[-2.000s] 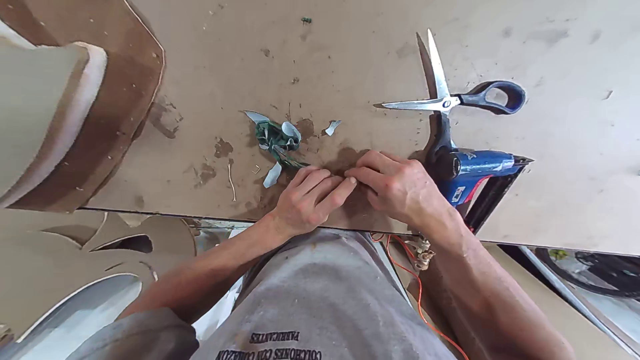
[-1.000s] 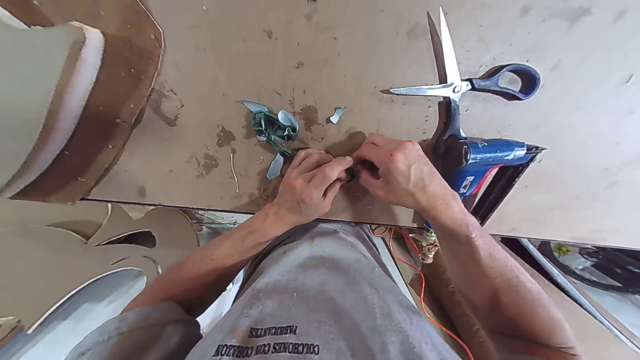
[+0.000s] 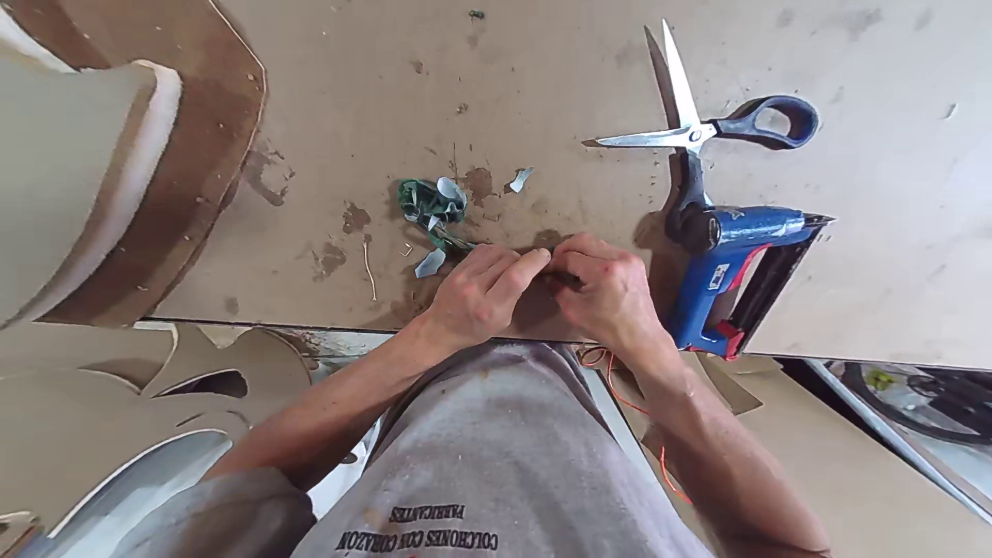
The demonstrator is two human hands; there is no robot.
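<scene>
My left hand [image 3: 482, 294] and my right hand [image 3: 604, 288] meet over the near edge of the work table [image 3: 372, 93], fingertips pinched together on something small and dark that they mostly hide. A crumpled green strip or plant-like bundle with pale pieces [image 3: 431, 203] lies just beyond my left hand, and its stem-like end runs toward my left fingers. A pale scrap [image 3: 520, 180] rests apart from it. Scissors with dark handles [image 3: 695, 136] lie with blades spread, beyond my right hand. One handle touches or overlaps a blue pneumatic stapler [image 3: 717, 271], which is right of my right hand.
At the left, a brown board with pale foam padding [image 3: 159, 116] covers the table corner. Loose staples and a thin pale strand [image 3: 370, 271] lie on the table. Cut board pieces [image 3: 232, 364] are below at the left. An orange cord [image 3: 620, 391] hangs below the edge.
Both hands stay close together at the table's near edge, with only small finger movements. The scissors, stapler and green bundle keep their places on the table.
</scene>
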